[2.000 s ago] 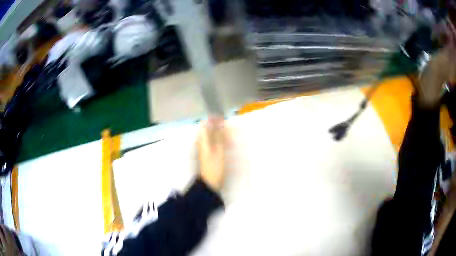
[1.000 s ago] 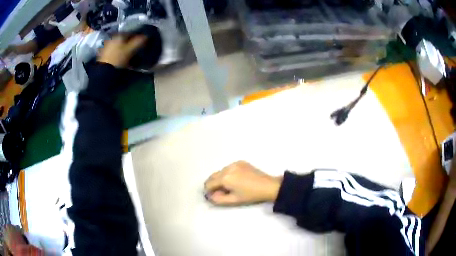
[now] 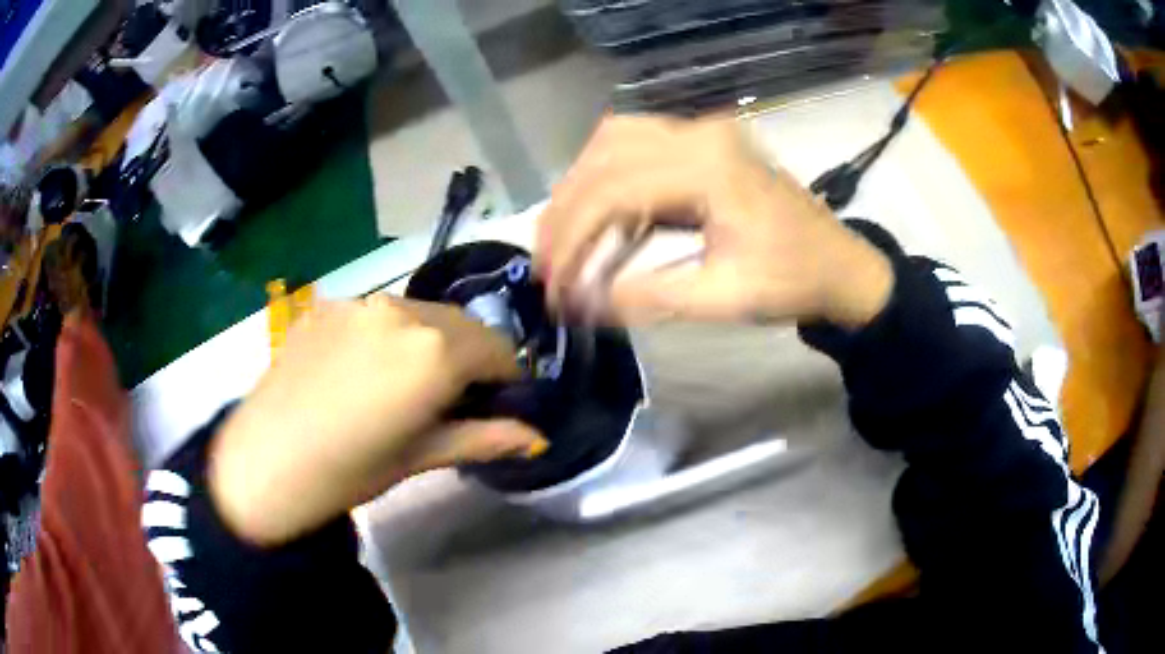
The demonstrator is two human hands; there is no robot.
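The camera body (image 3: 613, 475), a white shell with a black interior, lies on the bench with its open side up and a flat white antenna (image 3: 715, 475) projecting right. Pale and metallic parts show inside, with small wires, too blurred to tell apart. My left hand (image 3: 364, 409) grips the body from the left, fingers over the cavity and thumb across the black part; its fingertips are partly hidden. My right hand (image 3: 715, 236) is above the right side of the cavity, blurred, its fingers closed on slim silvery tweezers (image 3: 611, 262).
A black tail cable (image 3: 457, 207) sticks up behind the body. Another black cable (image 3: 838, 187) lies at the back right, near orange tape (image 3: 990, 153). White camera units (image 3: 323, 54) stand on green matting at the back left. Another person's red sleeve (image 3: 87, 473) is at the left.
The camera body now lies in front of me. My left hand has come back from the units at the back left onto it. My right hand has risen from the bench to above it.
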